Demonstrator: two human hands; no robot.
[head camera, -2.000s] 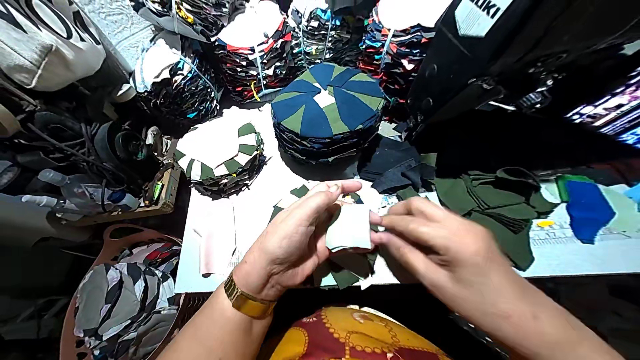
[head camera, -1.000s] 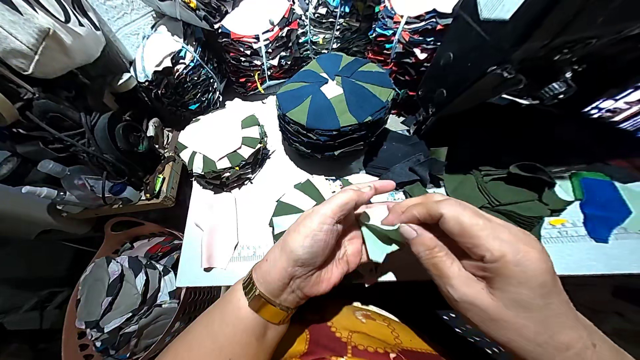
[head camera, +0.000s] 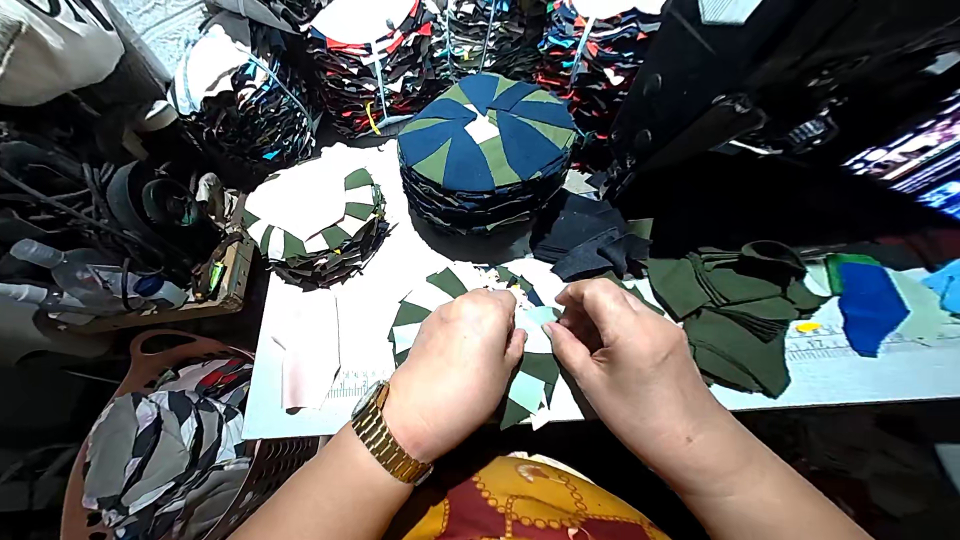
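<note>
My left hand (head camera: 461, 367), with a gold-coloured watch (head camera: 390, 435) on its wrist, rests over a ring of dark green and white fabric pieces (head camera: 448, 283) on the white table. Its fingers are curled and their tips are hidden, so its hold cannot be told. My right hand (head camera: 630, 352) pinches a pale green fabric piece (head camera: 541, 319) between thumb and fingers at the ring's right part. Behind the ring stands a round stack of navy and olive fabric pieces (head camera: 499, 150). Dark green cut pieces (head camera: 739, 322) lie to the right, near navy pieces (head camera: 589, 232).
A smaller green-and-white stack (head camera: 315, 225) stands at the left of the table (head camera: 262, 420). Tied fabric stacks (head camera: 367, 67) line the back. A basket of fabric bundles (head camera: 139, 360) stands low at left. A black machine (head camera: 675, 97) is at the right, and blue fabric (head camera: 870, 307) lies near the edge.
Both hands have moved from holding a pale piece up in front of the table to the green-and-white ring. My left hand has turned from palm up to palm down.
</note>
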